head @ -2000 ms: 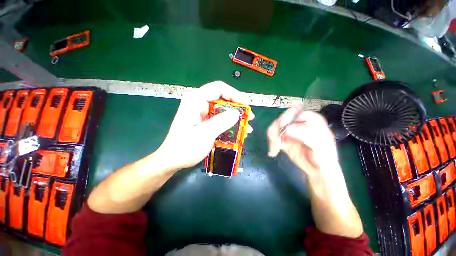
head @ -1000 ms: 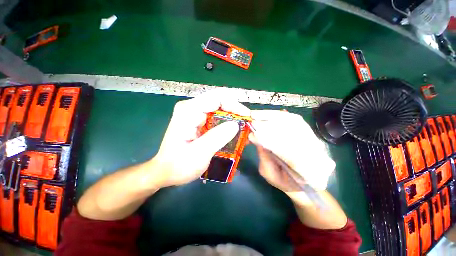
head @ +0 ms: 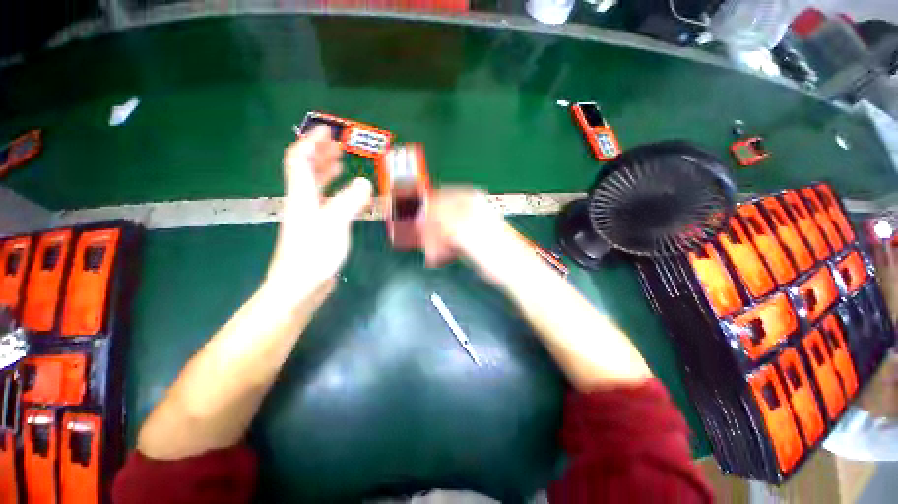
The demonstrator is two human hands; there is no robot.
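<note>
A blurred orange half-assembled phone point(head: 406, 187) stands out over the pale metal strip, held at its lower right side by my right hand point(head: 455, 224). My left hand point(head: 325, 197) has its fingers and thumb apart and looks empty. Its fingertips overlap the near edge of another orange phone point(head: 366, 140) on the belt; contact cannot be told. The tweezers point(head: 455, 328) lie on the green bench below my hands. Part of another orange piece point(head: 549, 260) shows beside my right forearm.
Black trays with orange housings lie left point(head: 126, 295) and stacked right point(head: 679, 340). A black desk fan point(head: 662, 202) stands right of my hands. On the belt are another phone point(head: 596, 132), an orange piece point(head: 749, 151) and a white scrap point(head: 124, 111).
My hands have separated. The right has moved the phone up and left, and the tweezers are now on the bench. My left hand has let go of the phone and reached to the belt.
</note>
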